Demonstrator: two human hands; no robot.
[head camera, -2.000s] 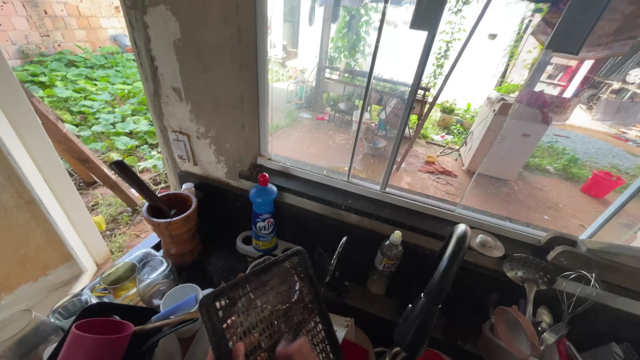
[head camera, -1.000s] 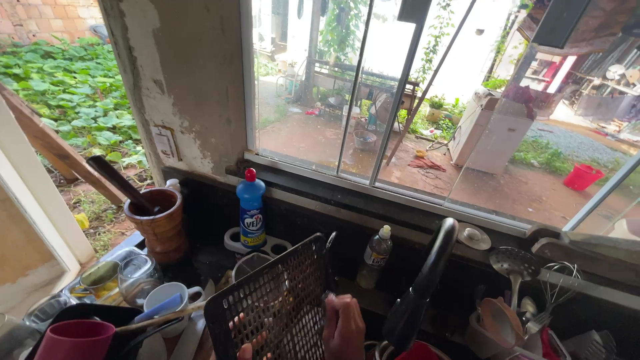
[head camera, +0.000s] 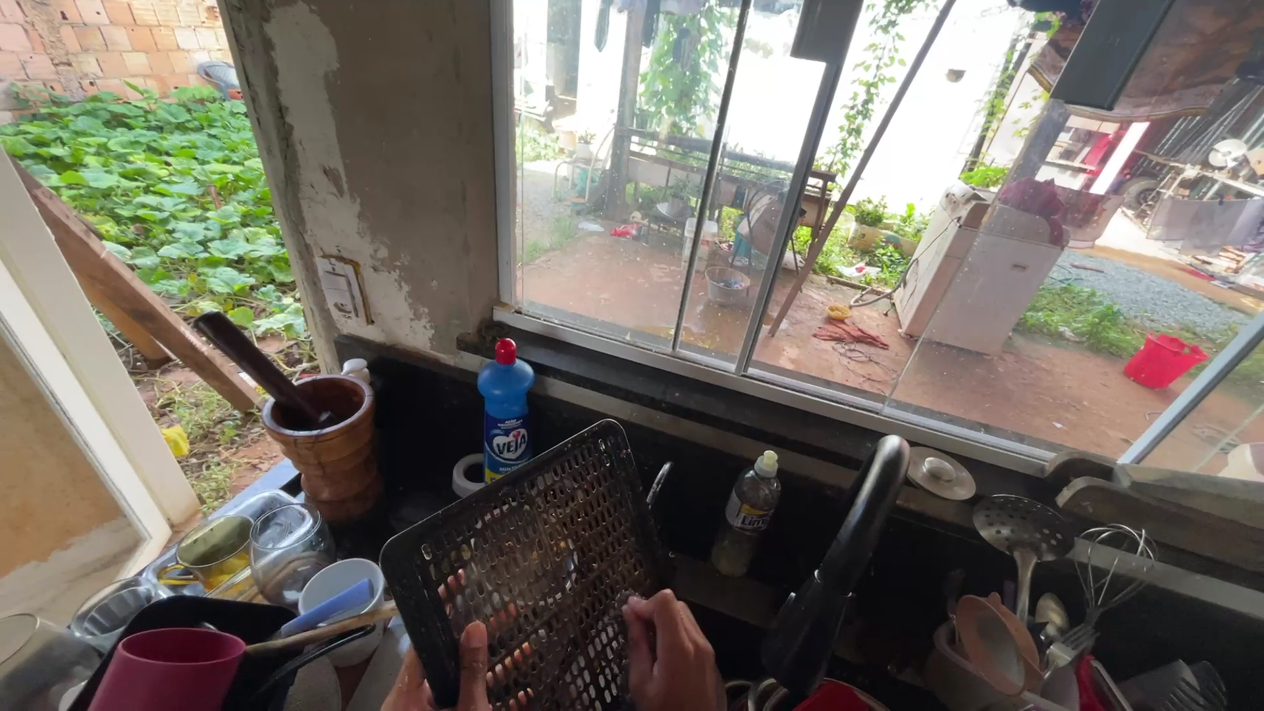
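A black perforated tray (head camera: 533, 563) is held up, tilted, in front of me. My left hand (head camera: 444, 671) grips its lower left part, with the thumb on the near face and fingers showing through the holes behind. At the tray's right edge is my right hand (head camera: 671, 652), its fingers curled together; whether they pinch the rim or a small scrubber cannot be told. Behind the tray stands a blue Veja cleaner bottle (head camera: 507, 415) with a red cap. A dish soap bottle (head camera: 748, 513) and the black faucet (head camera: 839, 573) are to the right.
Left stand a wooden mortar (head camera: 331, 444) with its pestle, glass cups (head camera: 289, 553), a white mug (head camera: 341, 602) and a pink cup (head camera: 173, 657). On the right are a skimmer (head camera: 1022, 528), a whisk (head camera: 1116, 573) and other utensils. A window sill (head camera: 612, 380) runs behind the sink.
The tray, lying flatter two seconds ago, is now raised more upright. My right hand has moved from the tray's lower part to its right edge.
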